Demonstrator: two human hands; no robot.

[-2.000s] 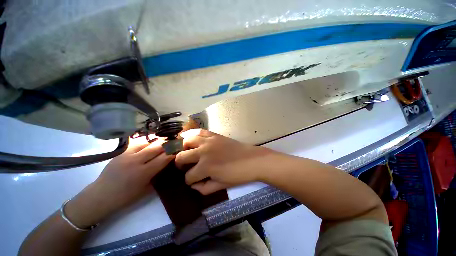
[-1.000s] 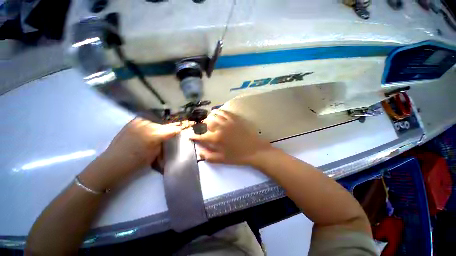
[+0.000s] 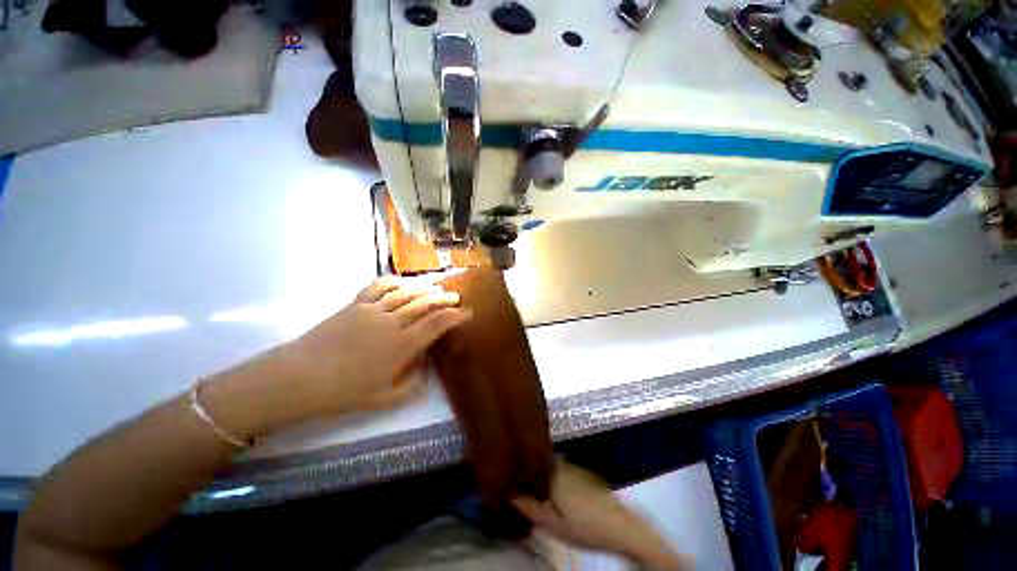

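Observation:
A long brown fabric band (image 3: 499,385) runs from under the needle area of the white sewing machine (image 3: 714,145) over the table's front edge. My left hand (image 3: 385,335) lies on the band's left side just in front of the needle area, fingertips on the fabric. My right hand (image 3: 580,515) is at the band's lower end, below the table edge, fingers on the fabric; it is a little blurred. Lit orange-brown fabric (image 3: 410,240) shows left of the presser foot area, which is partly hidden by the metal take-up cover (image 3: 458,134).
Scissors with orange-red handles (image 3: 850,268) lie on the table at the right, under the machine's control panel (image 3: 909,178). A blue basket (image 3: 742,491) with brown and red pieces stands below the table at right. Dark brown fabric (image 3: 340,121) lies behind the machine head.
The band's grey side faced up; now its brown side does. My right hand has moved from the needle down to the band's lower end. The view has shifted, showing more behind the machine.

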